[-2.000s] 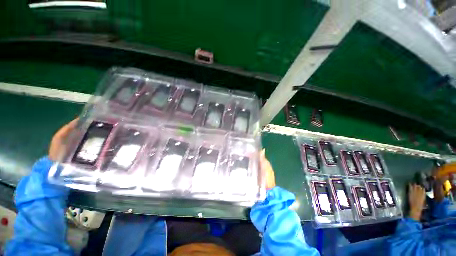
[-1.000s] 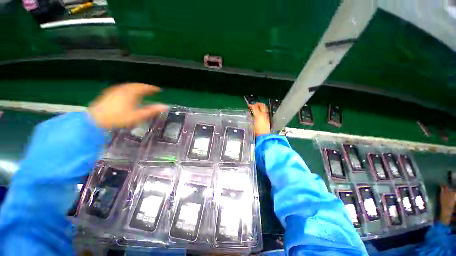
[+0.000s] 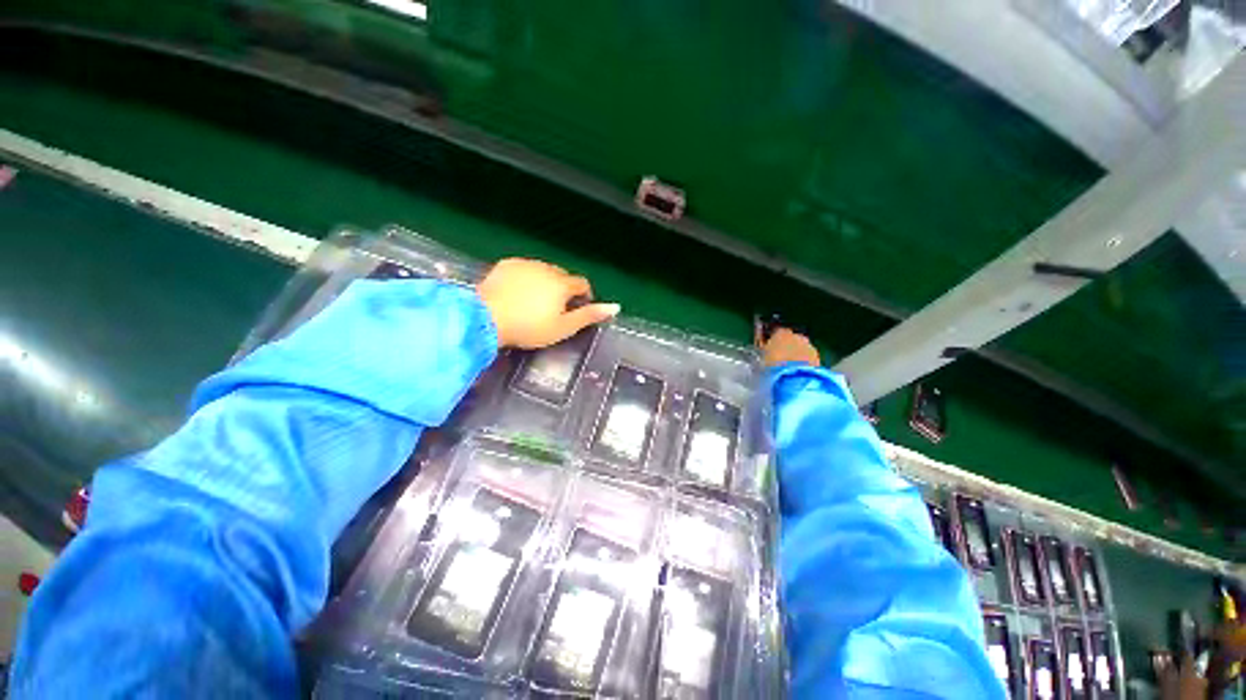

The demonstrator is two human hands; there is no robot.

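Observation:
A clear blister tray (image 3: 547, 451) lies in front of me, slanted, with dark phone housings (image 3: 629, 414) showing pale faces in its pockets. My left hand (image 3: 536, 304) is over the tray's far row, its fingers curled at the far edge; a dark patch shows by the fingers, and I cannot tell if it is held. My right hand (image 3: 790, 347) reaches over the belt beyond the tray's far right corner, fingers closed on the end of a dark phone housing (image 3: 765, 326). My left sleeve hides the tray's left part.
A second tray of phone housings (image 3: 1028, 568) lies to the right, beside another person's hand (image 3: 1182, 680). Loose housings (image 3: 928, 410) lie on the green belt. A small pink-rimmed piece (image 3: 660, 198) lies farther back. A pale metal upright (image 3: 984, 315) crosses at right.
The tray, carried in both hands two seconds ago, now rests in front of me. Since one second ago, my left hand has come down onto its far edge. The view has turned.

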